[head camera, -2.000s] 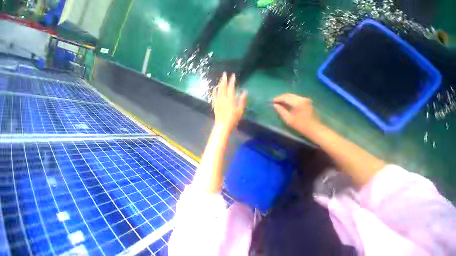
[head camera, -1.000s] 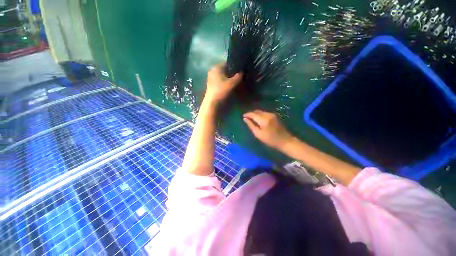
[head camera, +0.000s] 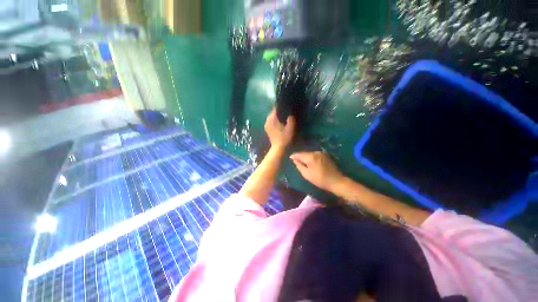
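Observation:
My left hand [head camera: 279, 128] is closed around the lower part of a black wire bundle [head camera: 290, 88], whose silvery tips fan out at its top. More thin black leads spread to the right of the bundle. My right hand [head camera: 317, 168] is just below and right of the left hand, its thumb and fingertips pinched together. The frame is blurred and I cannot tell whether a thin lead is between them. A blue-rimmed tray [head camera: 377, 164] with a dark mass inside lies to the right.
A second black bundle [head camera: 238, 88] lies left of the held one. A dark grey box with coloured buttons [head camera: 276, 25] stands at the far side. Wire piles [head camera: 460, 29] lie behind the tray. A blue mesh rack [head camera: 135, 206] borders the bench at left. A green scrap [head camera: 271, 54] lies near the bundle tops.
The view has shifted, bringing in the grey box. Since the oldest frame, my left hand has gone from spread fingers to gripping the bundle. My right hand stays pinched near it.

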